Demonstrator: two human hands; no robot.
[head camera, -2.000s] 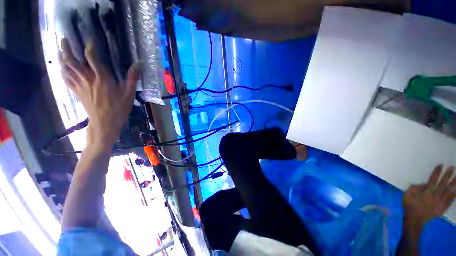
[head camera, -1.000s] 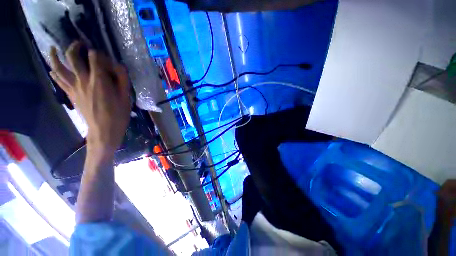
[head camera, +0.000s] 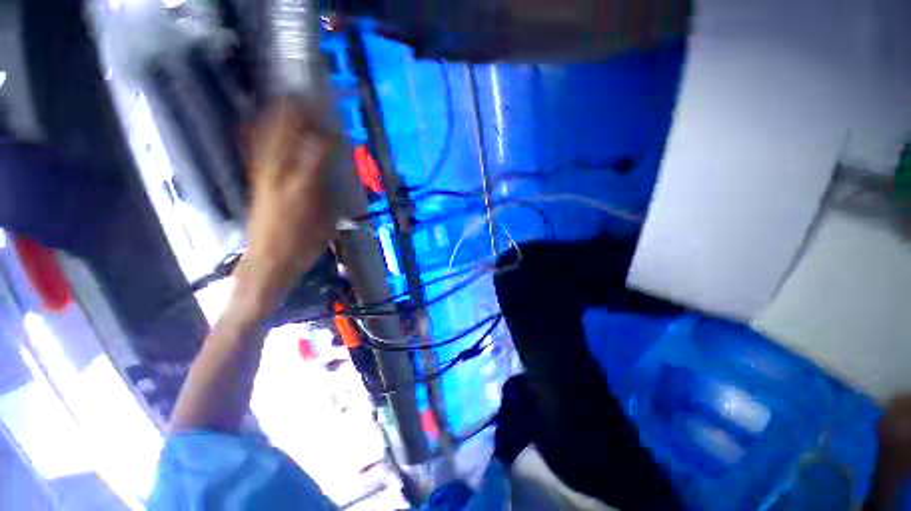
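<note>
My left hand (head camera: 292, 190) is blurred. It reaches up from the lower left in a light blue sleeve, with its back to me. Its fingers look curled at the edge of the silvery bubble wrap (head camera: 290, 45). A black ribbed housing (head camera: 190, 110) lies left of the hand, also blurred. I cannot tell whether the fingers grip the wrap. Only a blurred part of my right hand or wrist (head camera: 894, 449) shows, cut off by the right edge.
Black and white cables hang over the bench edge (head camera: 385, 349), near an orange-handled tool (head camera: 347, 326). White sheets or panels (head camera: 749, 150) are at the right. A blue plastic stool or chair (head camera: 729, 399) and dark-clothed legs (head camera: 569, 369) are at lower centre.
My left hand has moved right, from over the black housing to the bubble wrap edge. My right hand, earlier spread on the white panel, is now mostly out of view. The camera view has shifted.
</note>
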